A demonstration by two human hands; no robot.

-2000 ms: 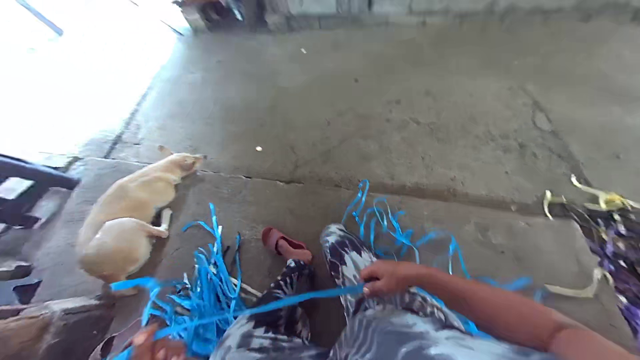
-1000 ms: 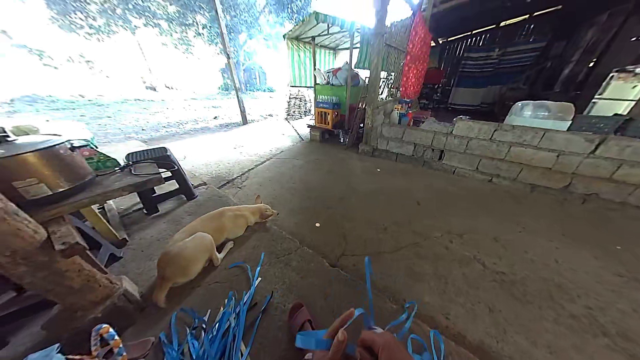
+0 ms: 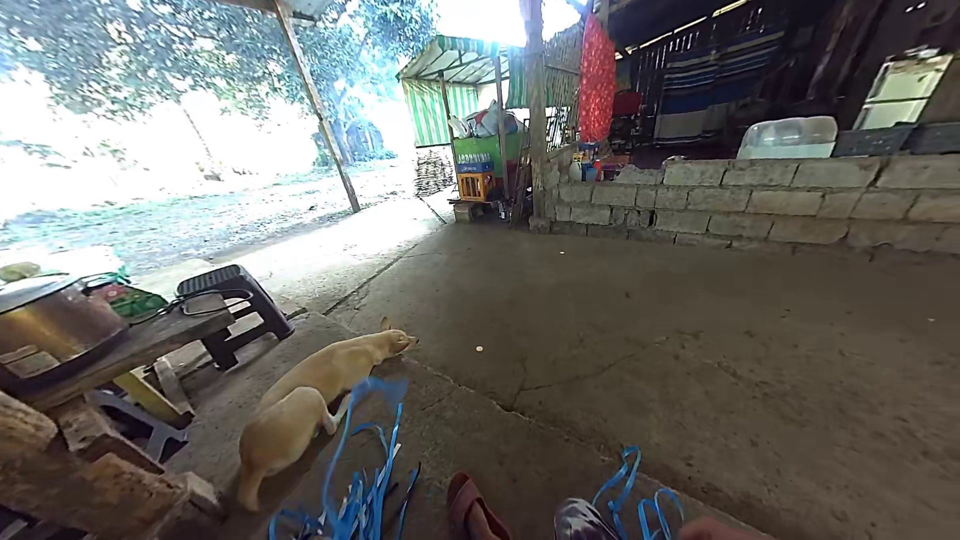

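At the bottom right edge a small blurred part of my right hand point(image 3: 718, 529) shows; its fingers and anything in them are cut off. Close to its left, loose blue plastic strips point(image 3: 619, 480) curl over the floor beside my patterned trouser leg point(image 3: 583, 519). My left hand is outside the view. A bundle of blue plastic strips point(image 3: 367, 499) stands at the bottom, left of my foot in a reddish sandal point(image 3: 472, 506). One strip rises in a blurred loop in front of a tan dog point(image 3: 319, 382) lying on the concrete.
At the left a large metal pot point(image 3: 60, 322) rests on a wooden bench point(image 3: 142, 341), with a dark plastic stool point(image 3: 236, 307) beyond. A low concrete-block wall point(image 3: 750, 199) runs along the back right. A wooden post point(image 3: 537, 112) and a crate of bottles point(image 3: 475, 180) stand farther back.
The view has tilted up from my lap. Two seconds ago a blue strip stretched between my hands; one second ago fingers held a strip at the bottom. The dog lies as before.
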